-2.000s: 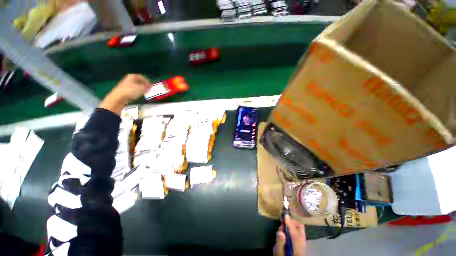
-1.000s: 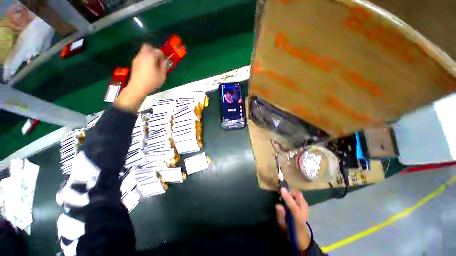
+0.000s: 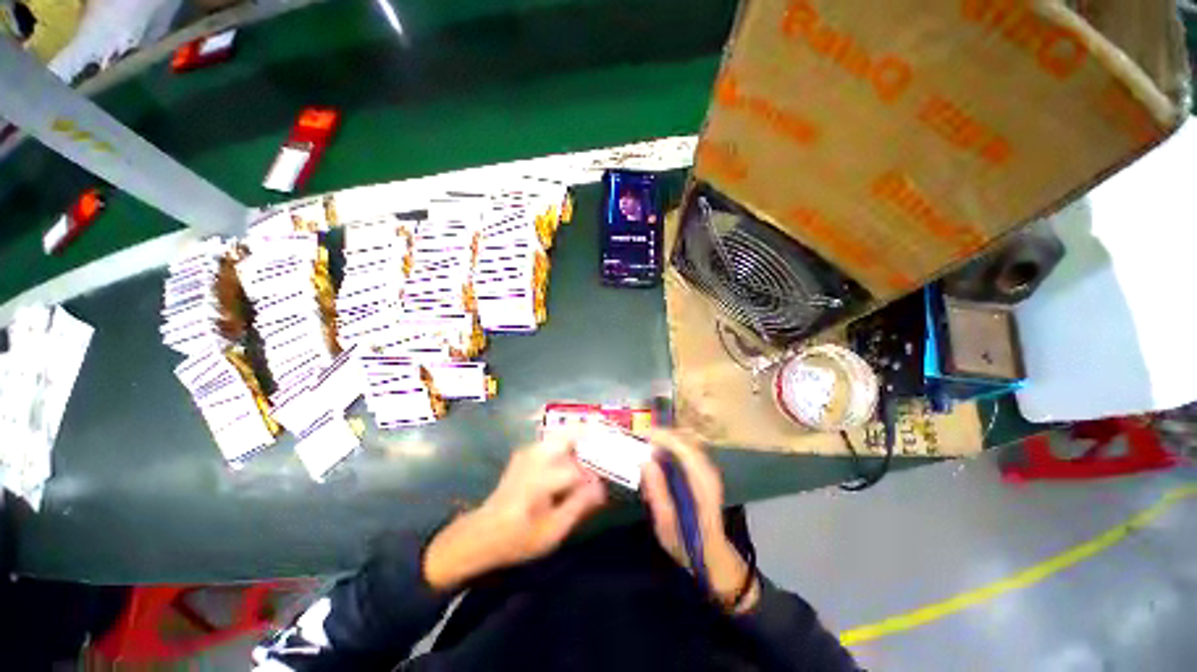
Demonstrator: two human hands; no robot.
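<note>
A red device housing [image 3: 597, 415] lies on the green mat in front of me, with a white LCD module [image 3: 612, 453] tilted over its near side. My left hand [image 3: 536, 499] holds the LCD module at its left end. My right hand [image 3: 696, 505] holds the blue soldering iron [image 3: 684, 512] at the right end of the module. The iron's tip is hidden by my fingers and the module. The LCD's tail is not clearly seen.
Piles of LCD modules [image 3: 374, 282] lie at left, white sheets [image 3: 40, 394] far left. A phone [image 3: 631, 230], black fan [image 3: 761, 269], round roll [image 3: 824, 390], cardboard box [image 3: 893, 145] and soldering station [image 3: 978, 341] stand right. Red units [image 3: 305, 145] lie on the belt.
My left hand has come back from the belt to the mat, where a red unit and LCD module now lie. My right hand has moved left from the cardboard sheet with the iron.
</note>
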